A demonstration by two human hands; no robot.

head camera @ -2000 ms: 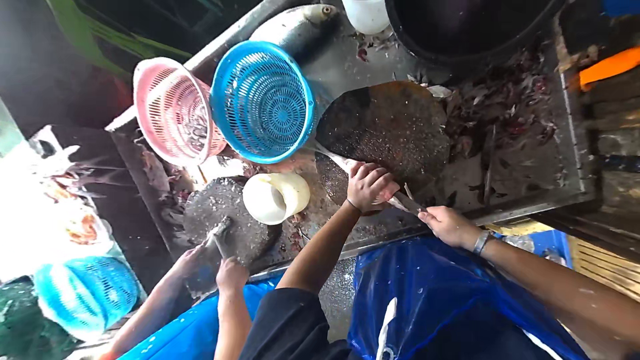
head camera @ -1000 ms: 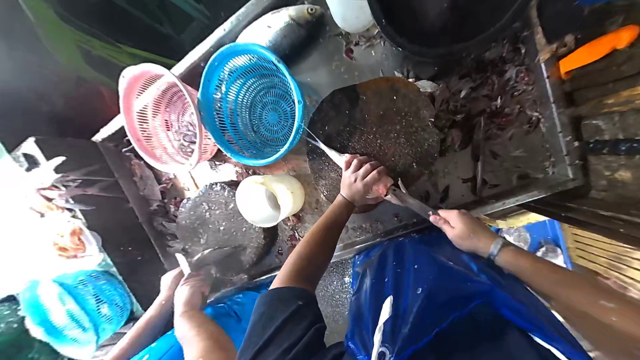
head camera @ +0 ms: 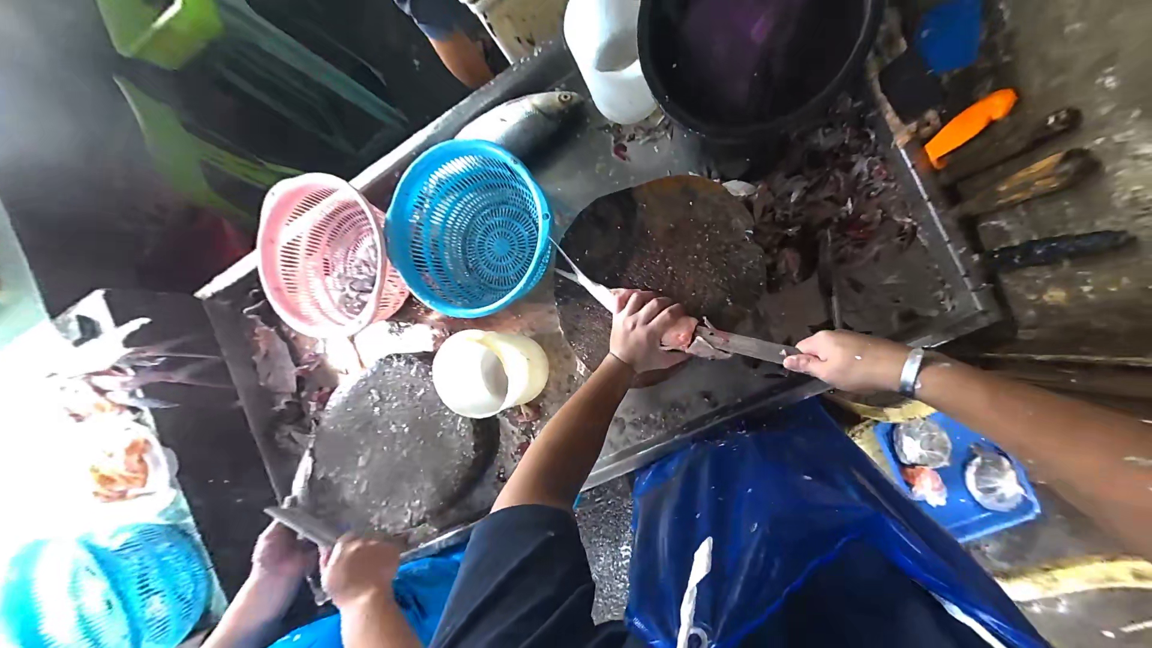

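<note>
My left hand (head camera: 646, 331) presses on a fish (head camera: 589, 286) that lies over the near part of a round chopping block (head camera: 684, 252). The fish's tail points up and left toward the blue basket, and its cut end shows pink by my fingers. In my right hand (head camera: 832, 358), at the metal tray's near edge, is the handle of a knife (head camera: 751, 347). Its blade reaches left to the fish's cut end, where some flesh or skin lies against it. My left fingers hide the fish's middle.
Beside the block are a blue basket (head camera: 472, 229), a pink basket (head camera: 319, 256) and a cream container (head camera: 490, 373). A whole fish (head camera: 522, 121) lies behind. A black tub (head camera: 756, 63) stands at the back. Left, a co-worker's hands (head camera: 360, 567) hold a knife (head camera: 303, 525) near another block (head camera: 391, 441).
The co-worker's hands and knife have moved from over the other block to its near left edge. My left hand stays on the fish, and my right hand still holds the knife.
</note>
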